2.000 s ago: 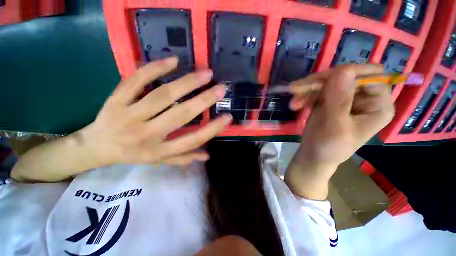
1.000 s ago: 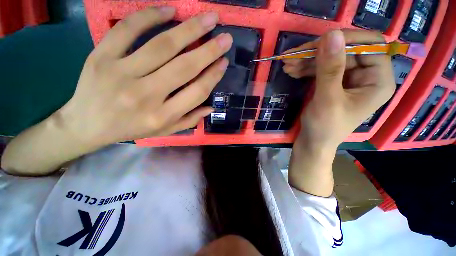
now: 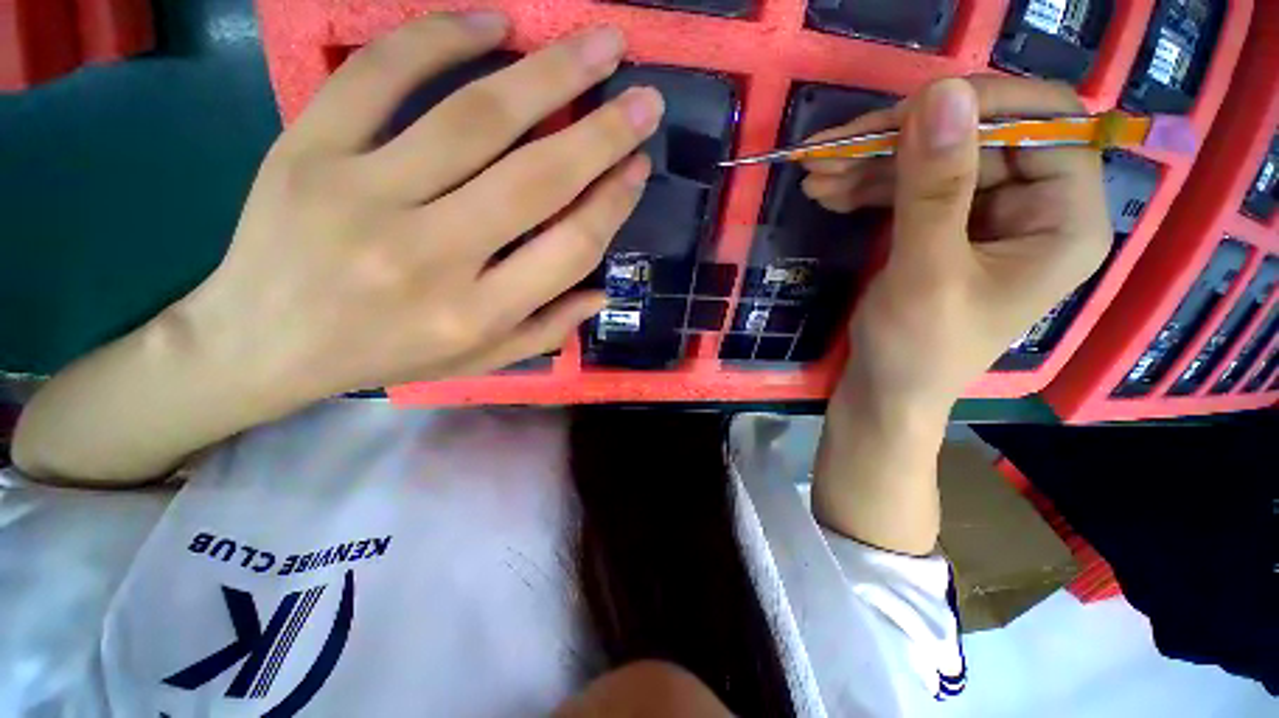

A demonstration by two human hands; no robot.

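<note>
My right hand (image 3: 968, 239) holds orange tweezers (image 3: 1038, 133) like a pen. Their silvery tip is at the right edge of a dark phone body (image 3: 680, 211). A black square sticker (image 3: 690, 152) shows on that phone's upper part, left of the tip. My left hand (image 3: 407, 225) lies spread, palm down, over the phones at the left, fingertips on the same phone; what is under the palm is hidden. A clear carrier sheet (image 3: 713, 313) with a few dark squares lies across the lower ends of two phones. The phones sit in a red foam tray (image 3: 561, 386).
More phones (image 3: 1062, 31) lie in the tray's back row. A further foam tray with phones (image 3: 1199, 323) is at the right. The bench (image 3: 112, 211) is green. A cardboard box (image 3: 1003, 540) and a person in dark clothing (image 3: 1164, 519) are at lower right.
The tweezers have moved from the carrier sheet up to the phone's upper part. My left hand has moved up with them. In the last second both hands have hardly moved.
</note>
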